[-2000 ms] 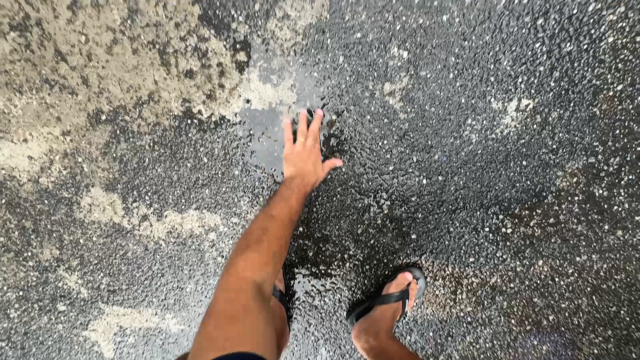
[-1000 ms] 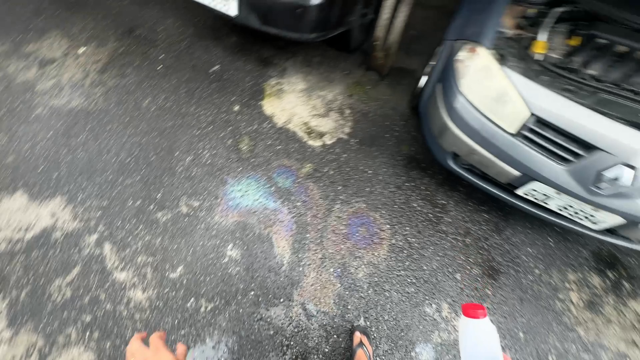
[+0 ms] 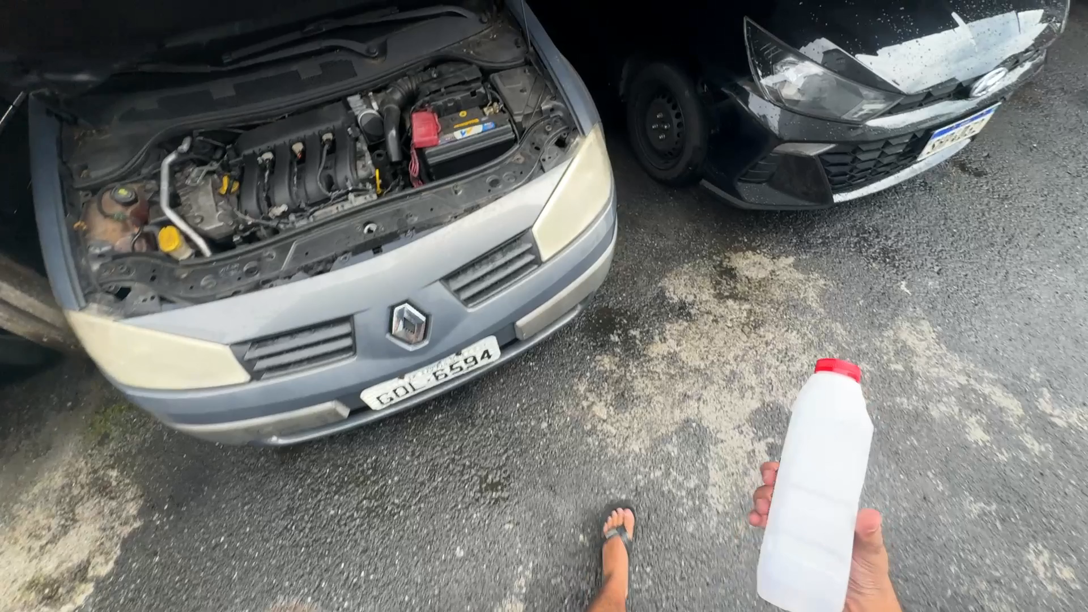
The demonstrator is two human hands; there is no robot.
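Note:
At the lower right, my right hand [image 3: 869,552] is closed around a white translucent plastic bottle [image 3: 814,493] with a red cap [image 3: 837,368], held upright. My left hand is out of view. Ahead on the left stands a silver-blue Renault car [image 3: 408,323] with its hood raised. Its engine bay shows the engine [image 3: 297,161], a car battery [image 3: 466,136] with a red terminal cover [image 3: 425,128], a yellow cap [image 3: 171,240] and a brownish coolant reservoir [image 3: 115,212].
A black Hyundai car [image 3: 790,161] is parked at the upper right, its front wheel [image 3: 665,123] beside the Renault. My foot in a flip-flop [image 3: 619,527] is on the damp, pale-patched asphalt [image 3: 425,510]. A post-like object [image 3: 34,306] is at the left edge.
The view has swung from the wet ground toward the cars. My left hand, at the lower edge a second ago, is out of sight. More of the white bottle now shows, with my right hand around it.

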